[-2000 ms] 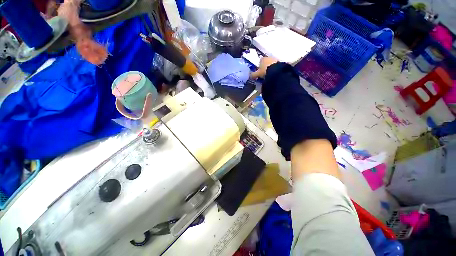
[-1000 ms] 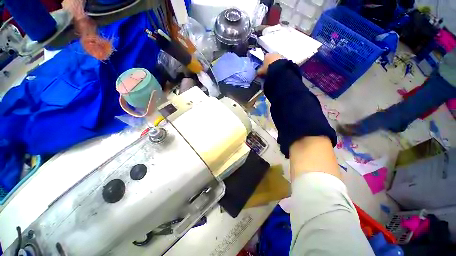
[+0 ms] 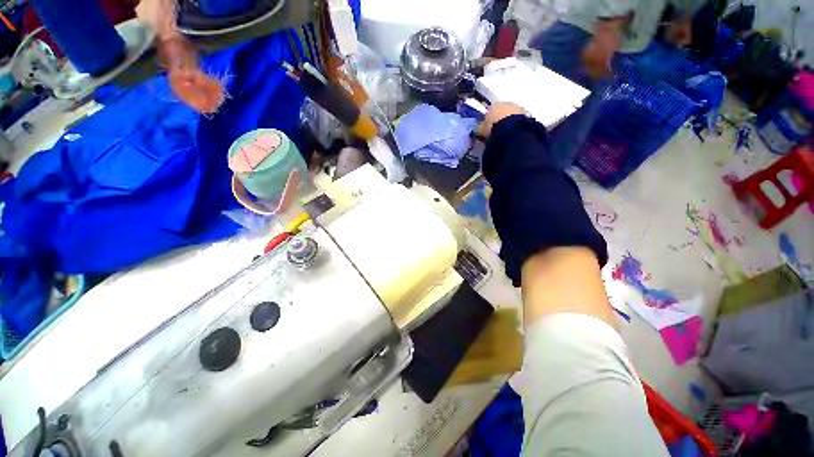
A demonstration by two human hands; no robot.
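My right arm, in a pale sleeve with a dark cuff cover, reaches across from the lower right. My right hand (image 3: 506, 114) is small and partly hidden by the cuff, beside the pale blue cut pieces (image 3: 436, 134); I cannot tell whether it grips anything. A small white piece lies by its fingers. The shiny steel dome (image 3: 433, 58) stands behind the pieces. My left hand is not in view.
The sewing machine (image 3: 268, 335) fills the lower left. A lidded mint cup (image 3: 266, 165), bright blue cloth (image 3: 134, 178) and a white stack (image 3: 535, 89) lie around it. A person (image 3: 580, 54) stands by the blue basket (image 3: 638, 120).
The view has shifted slightly, so the machine and table things sit further right and lower. A person passing at the right now stands by the blue basket. My right hand stays beside the pale pieces.
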